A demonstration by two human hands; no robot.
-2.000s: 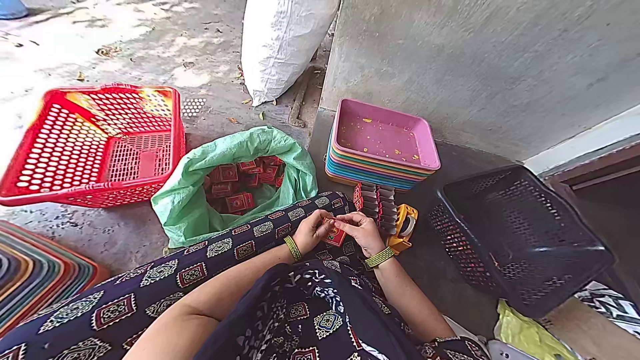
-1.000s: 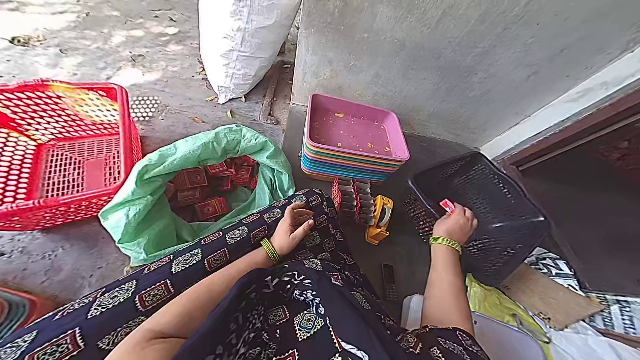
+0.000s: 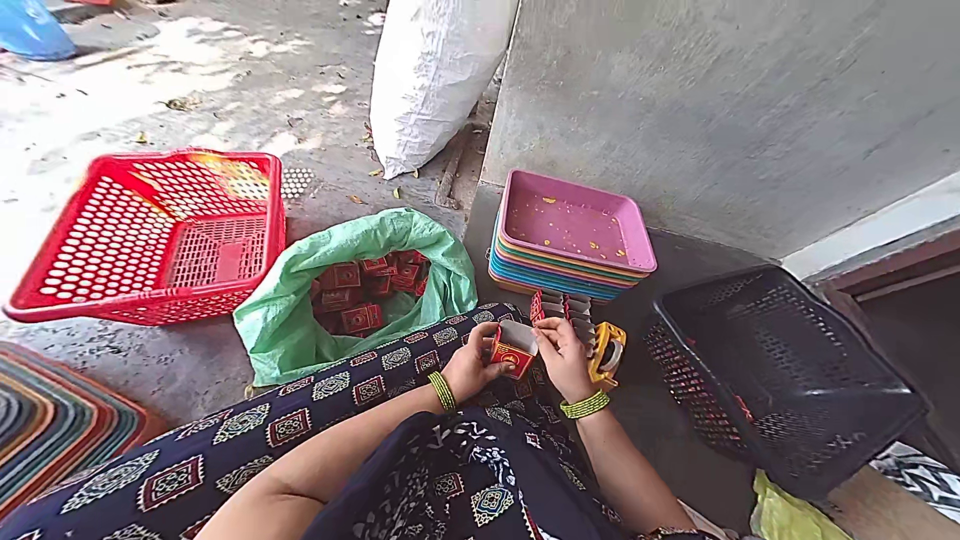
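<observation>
My left hand (image 3: 474, 365) holds a small red cardboard box (image 3: 514, 352) over my lap; its open top shows a pale inside. The fingers of my right hand (image 3: 564, 358) are bent at the box's right edge; whether they grip it cannot be told. Just beyond the hands stand several open red boxes with grey insides (image 3: 574, 311). A yellow tape dispenser (image 3: 608, 354) with a roll in it lies to their right. Left of my knee, a green woven sack (image 3: 277, 330) holds several red boxes (image 3: 362, 319).
A red perforated basket (image 3: 90, 306) sits at the left, above stacked trays (image 3: 67, 427). A pink tray (image 3: 570, 217) tops another stack by the wall. The black basket (image 3: 780, 375) stands right, a filled white sack (image 3: 431, 90) at the back.
My right hand was over the black basket with a small red item a second ago; now it is back beside my left hand. The left hand, empty then, now holds a red box.
</observation>
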